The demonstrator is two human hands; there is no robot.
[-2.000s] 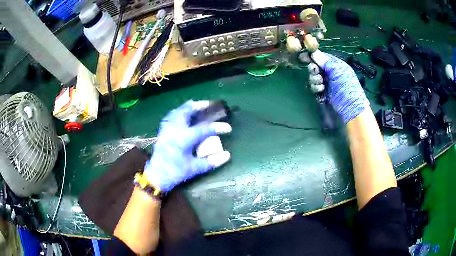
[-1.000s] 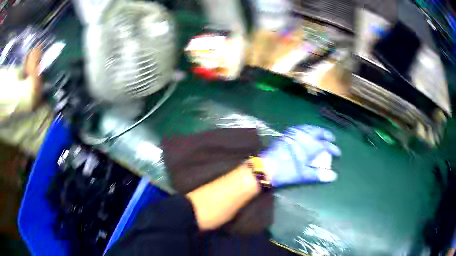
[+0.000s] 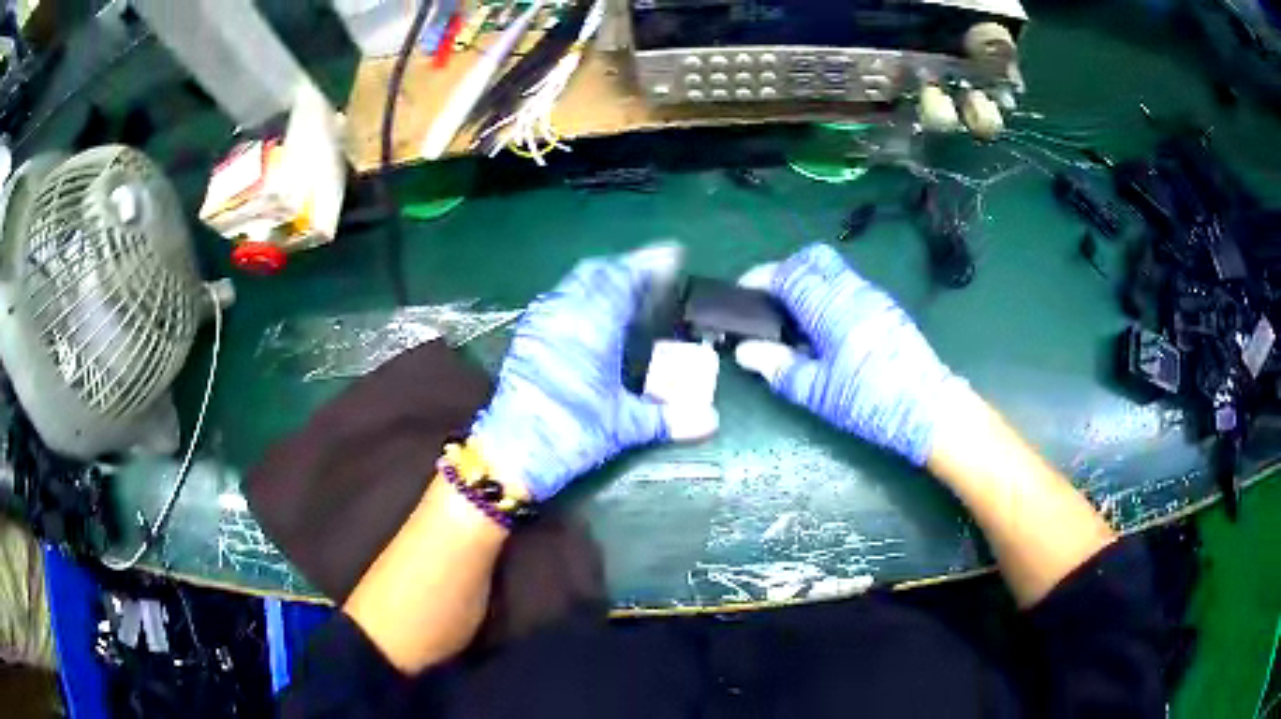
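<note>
My left hand [image 3: 583, 372], in a blue-white striped glove with pale fingertips, holds the small white test socket [image 3: 683, 375] against its palm side. My right hand [image 3: 843, 344], gloved the same way, grips a black power adapter [image 3: 735, 309] between thumb and fingers. The adapter is just above the white socket, at or close against it; the exact contact is hard to tell. The left fingertips are blurred beside the adapter's left end.
The beige meter [image 3: 773, 73] stands at the back, with cream terminals [image 3: 960, 110] at its lower right. Black adapters [image 3: 1194, 281] pile up at right. A dark cloth [image 3: 368, 471] lies under my left forearm. A grey fan [image 3: 106, 288] and small carton [image 3: 267, 190] are at left.
The blurred view had swung left and is now back on the bench. My right hand has come from the meter terminals to my left hand and now holds an adapter.
</note>
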